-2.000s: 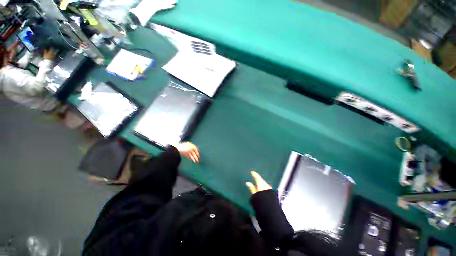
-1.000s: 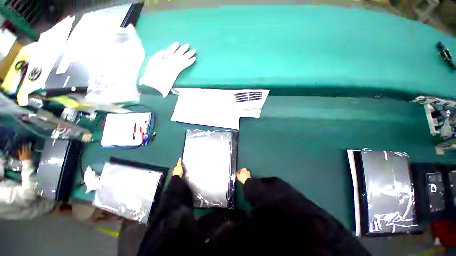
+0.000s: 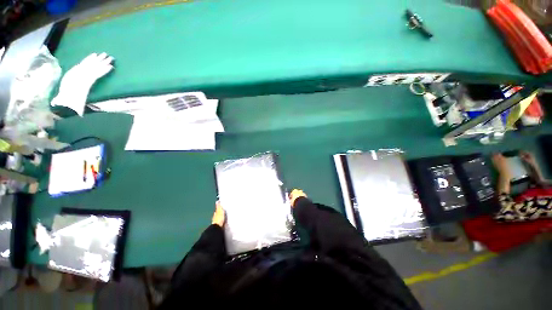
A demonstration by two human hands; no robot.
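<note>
A closed laptop [image 3: 254,203] with shiny clear film over its lid is in front of me at the bench's near edge. My left hand [image 3: 219,215] grips its left side and my right hand [image 3: 296,197] grips its right side. Its near edge is partly hidden by my dark sleeves. Whether it rests on the mat or is slightly raised, I cannot tell.
Film-covered laptops lie to the right [image 3: 387,197] and left [image 3: 88,245]. A clipboard with sheet and pens [image 3: 75,169], white papers [image 3: 172,130] and a white glove [image 3: 83,79] are at left. A power strip [image 3: 408,79] is behind. Another person's arms [image 3: 505,181] show far right.
The view has shifted right along the bench. The laptop between my hands has moved rightward, away from the papers and towards the right-hand laptop. Both hands still hold its sides.
</note>
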